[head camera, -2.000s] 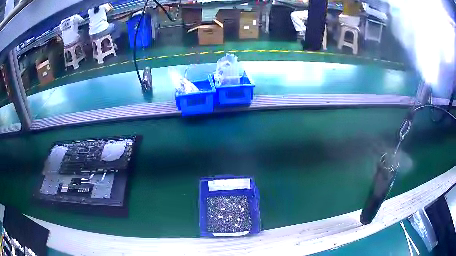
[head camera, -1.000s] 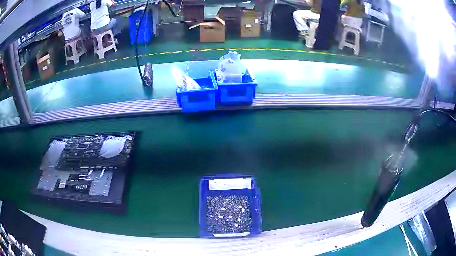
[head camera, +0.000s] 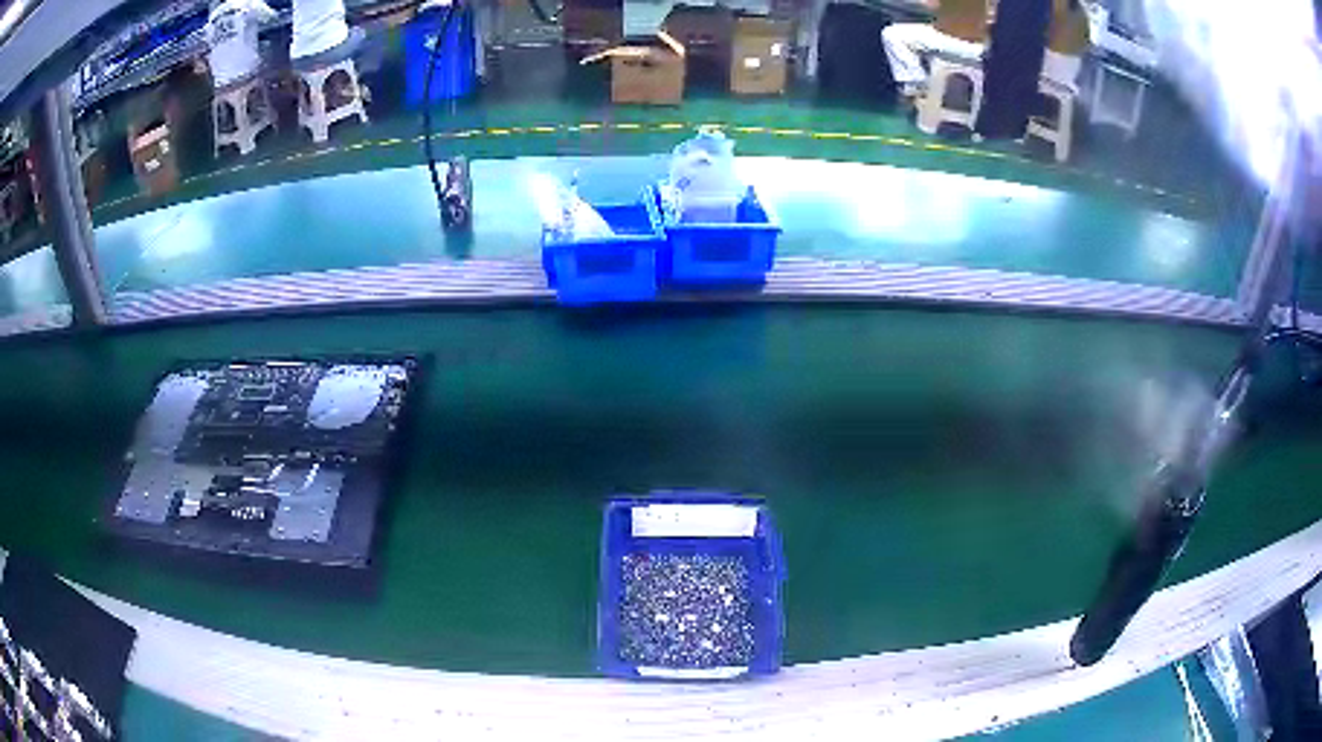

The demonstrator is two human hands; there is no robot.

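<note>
Neither my left hand nor my right hand is in the picture. A blue screw bin (head camera: 693,602) full of tiny metal screws, with a white label, stands at the near edge of the dark green conveyor (head camera: 928,478). A laptop case (head camera: 268,457) with a dark motherboard and silver areas inside lies open on the conveyor at the left. A black electric screwdriver (head camera: 1145,573) hangs tilted at the right, over the near rail.
Two blue parts bins holding clear bags, a left one (head camera: 606,270) and a right one (head camera: 721,252), stand on the far rail (head camera: 928,284). A black mat (head camera: 65,638) with small silver pieces is cut off at the lower left. People sit on stools beyond.
The view has shifted, so the bins, case and screwdriver appear further right. The screwdriver has swung slightly on its cord. No hand has appeared.
</note>
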